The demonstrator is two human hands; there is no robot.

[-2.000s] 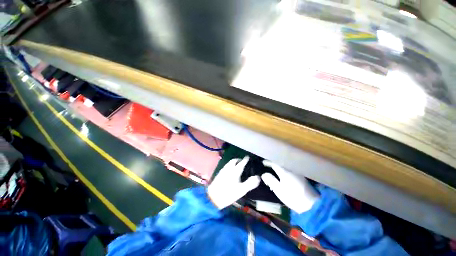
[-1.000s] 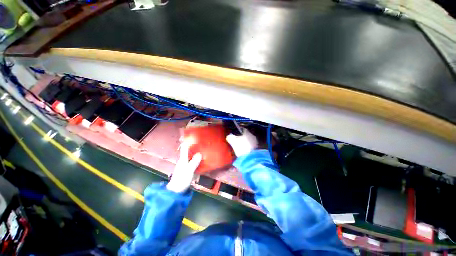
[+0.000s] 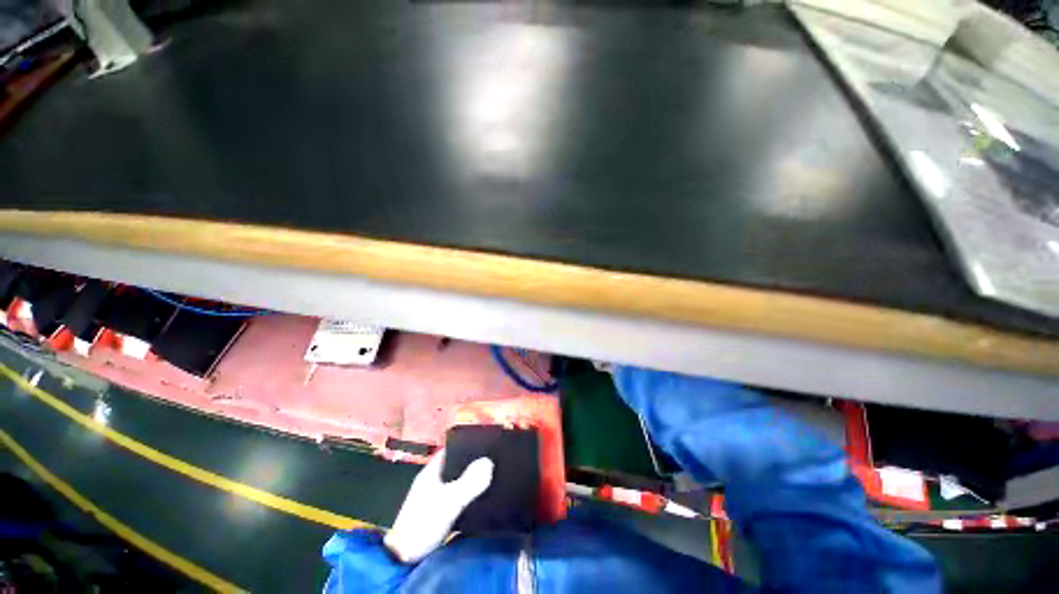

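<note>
My left hand, in a white glove, grips the left edge of a flat black unit close in front of my body. A red sleeve lies under the unit and shows along its top and right side. My right arm in its blue sleeve reaches forward under the worktop edge, and the right hand is hidden beneath it.
Black units with red pieces line the pink shelf at left. A pale perforated box and a blue cable lie further in. More units stand right. The wood-edged black worktop overhangs the shelf.
The red piece has moved off the shelf toward my body, with a black unit now on it. My right hand has left it and gone out of sight under the worktop.
</note>
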